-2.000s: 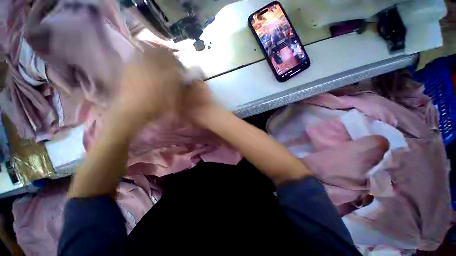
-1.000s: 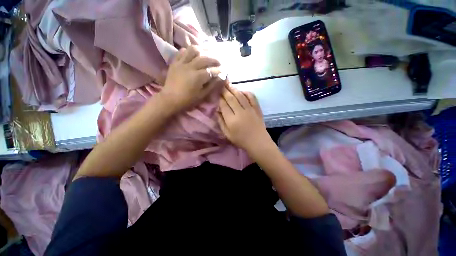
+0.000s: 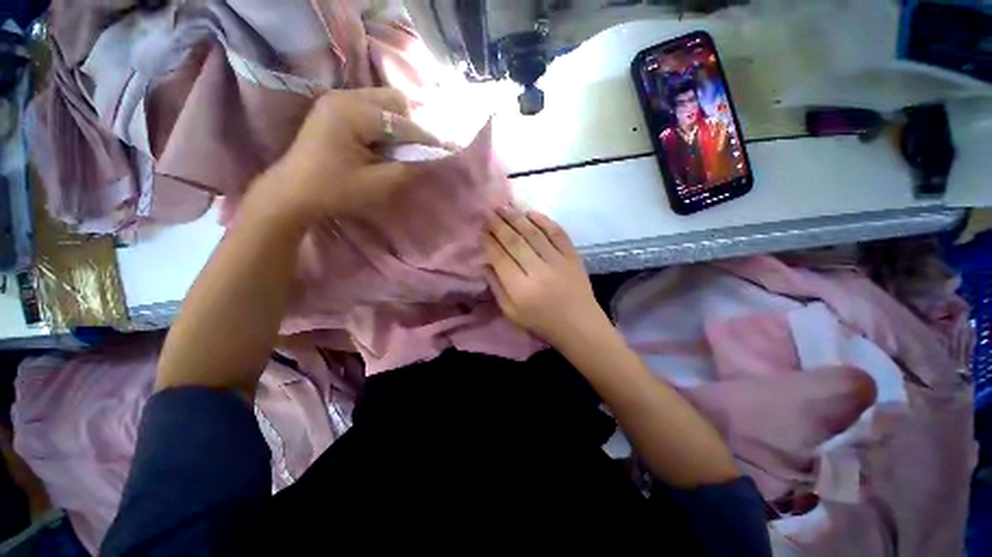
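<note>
A dusty-pink garment (image 3: pixel 381 256) lies bunched over the table's front edge, its raised corner pointing up just left of and below the presser foot (image 3: pixel 530 96). My left hand (image 3: pixel 343 152) pinches the garment's upper edge, where a white strip (image 3: pixel 422 153) shows by the fingers; a ring is on one finger. My right hand (image 3: pixel 535 267) lies palm down on the garment's right edge, fingers together, pressing the cloth. The needle is lost in the bright light. More pink and white cloth (image 3: pixel 207 120) is heaped left of the machine.
A lit smartphone (image 3: pixel 693 122) lies right of the needle area. Farther right are a dark reddish-purple item (image 3: pixel 843 121) and a black strapped item (image 3: pixel 928 149). Garment piles hang below the table at right (image 3: pixel 794 381) and left (image 3: pixel 93 435). Shiny brown tape (image 3: pixel 82 277) is at the left edge.
My left hand has moved left and lifted the garment's edge away from my right hand, spreading the cloth. My right hand has stayed nearly in place. The phone picture has changed.
</note>
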